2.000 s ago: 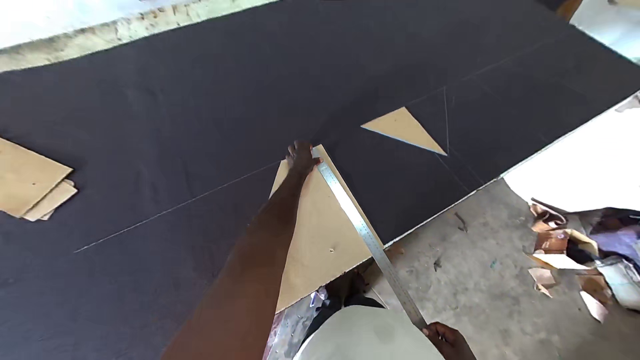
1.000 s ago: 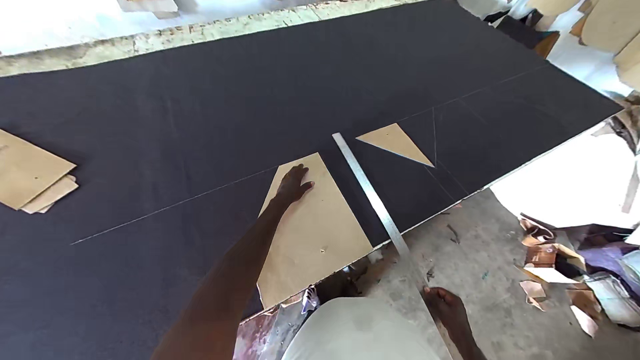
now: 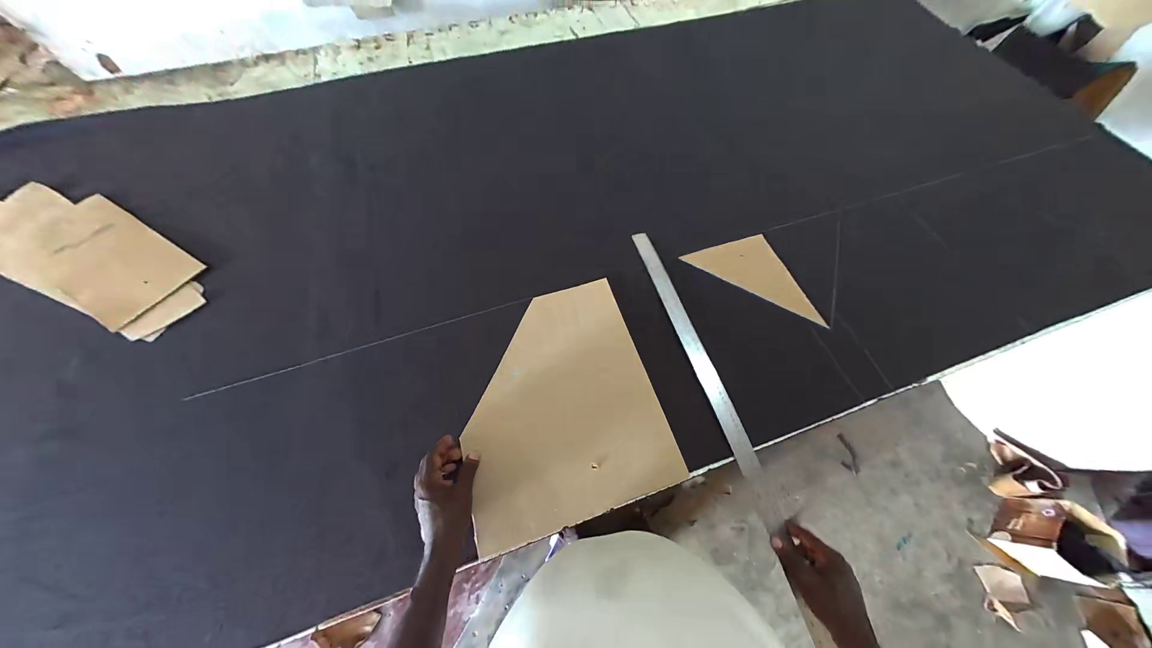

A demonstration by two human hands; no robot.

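Observation:
Dark fabric (image 3: 378, 225) with thin chalk lines covers the table. On it, at the near edge, lies a large brown card pattern piece (image 3: 576, 405). My left hand (image 3: 445, 481) is at this piece's left edge, thumb on the card and fingers bent; whether it pinches the edge is unclear. My right hand (image 3: 814, 567) holds the near part of a long metal ruler (image 3: 697, 355), which reaches over the table edge onto the fabric, right of the large piece and apart from it. A small triangular card piece (image 3: 765, 274) lies to the right of the ruler.
Stacked brown card pieces (image 3: 126, 261) lie on the fabric at the left. A pale ledge (image 3: 432, 49) runs behind the table. Card and leather-like scraps (image 3: 1030, 531) lie at the lower right beside a white surface (image 3: 1071, 387). Dark items (image 3: 1044, 58) sit at the far right corner.
My left hand has moved from the top of the large card piece down to its left edge. The ruler, first along that piece's right edge, now lies apart from it, still in my right hand.

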